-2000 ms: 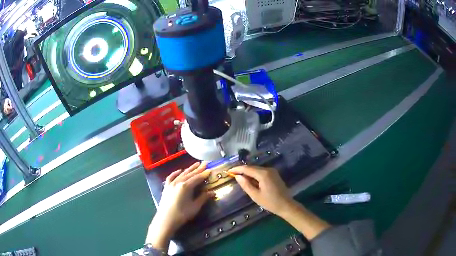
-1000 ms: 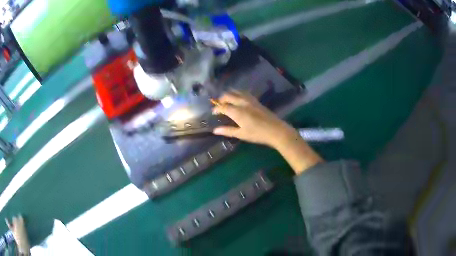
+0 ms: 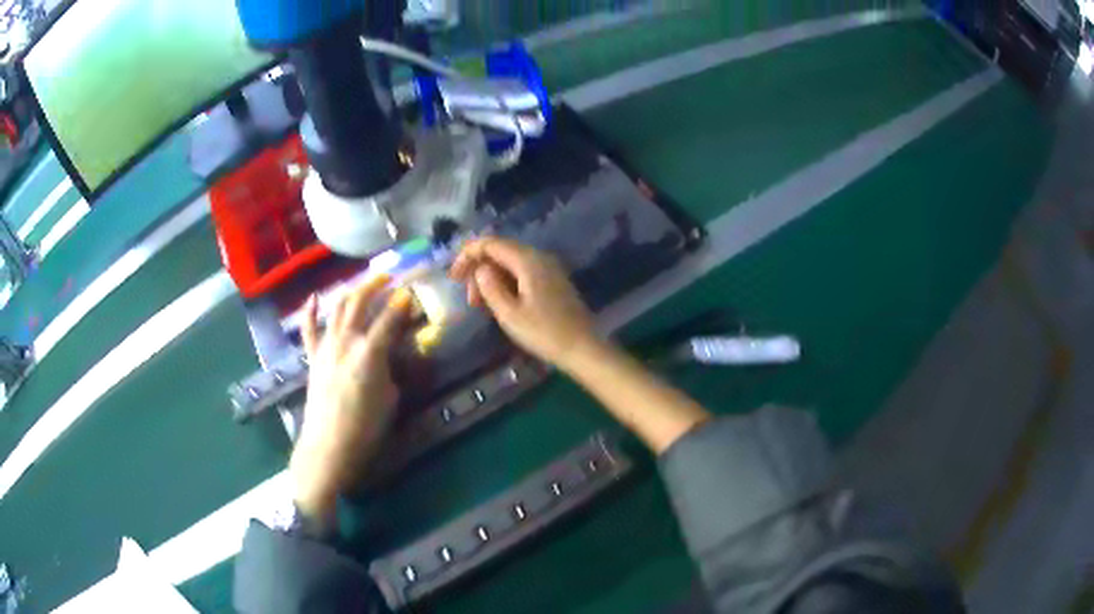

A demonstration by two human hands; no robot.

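A dark strip tray with shiny round parts [image 3: 270, 381] sticks out at the left edge of the black plate, partly hidden by my left hand [image 3: 348, 378]. My left fingers are spread over the plate below the lens, beside a bright yellow glow; their grip is unclear. My right hand [image 3: 522, 298] is just right of the glow with curled fingers; whether it holds anything is blurred. Another strip tray [image 3: 480, 398] lies on the plate's front edge, partly behind my left hand. A further strip tray [image 3: 498, 518] lies on the green bench nearer me.
The video microscope [image 3: 348, 132] stands over the black plate [image 3: 600, 228]. A red bin [image 3: 258, 228] is left of it, a blue bin [image 3: 528, 84] behind. The monitor [image 3: 132, 84] is upper left. A pale-handled tool [image 3: 746, 349] lies right. White paper [image 3: 126, 588] is bottom left.
My left hand has come from the lower left, by the paper, onto the plate. My right hand has moved slightly left. A strip tray now sticks out past the plate's left edge.
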